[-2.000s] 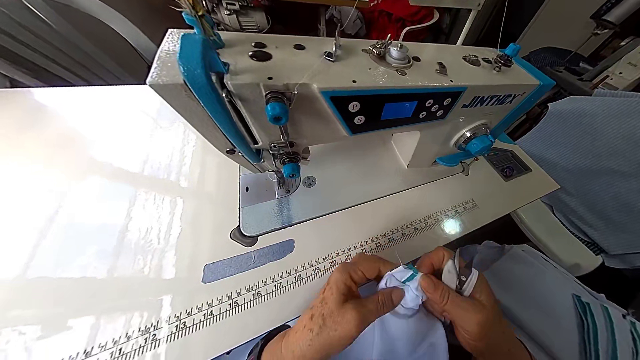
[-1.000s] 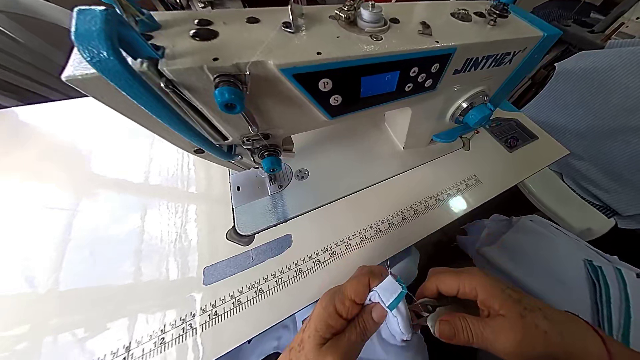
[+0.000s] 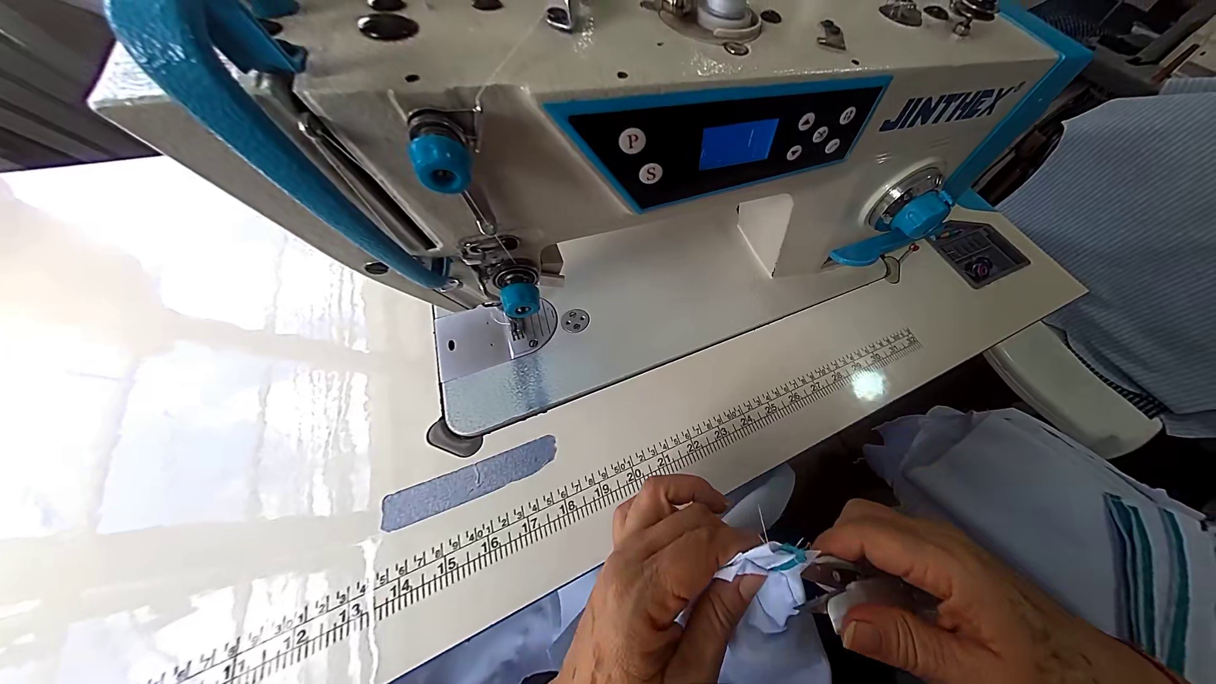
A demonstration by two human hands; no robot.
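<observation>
Below the table's front edge, my left hand (image 3: 665,570) pinches a white fabric piece (image 3: 774,598) with a teal strip along its top edge. Loose threads stick up from it. My right hand (image 3: 940,589) grips small metal thread snips (image 3: 836,573), whose blades meet the fabric beside the teal strip; whether they are closed on a thread cannot be told. More pale cloth hangs under both hands. Behind them stands a white and blue sewing machine (image 3: 655,57), its presser foot (image 3: 520,328) over the needle plate with no fabric visible under it.
A printed ruler scale (image 3: 570,503) runs along the white tabletop (image 3: 627,418), with a blue-grey strip (image 3: 470,483) beside it. Pale cloth with teal stripes (image 3: 1007,484) lies at the right, near a white chair edge (image 3: 1073,399). Striped blue fabric (image 3: 1130,218) drapes behind it.
My right hand has brought the snips, lower in the palm two seconds ago, to the fabric's teal edge. My left hand still holds the piece. The view has moved closer to the machine.
</observation>
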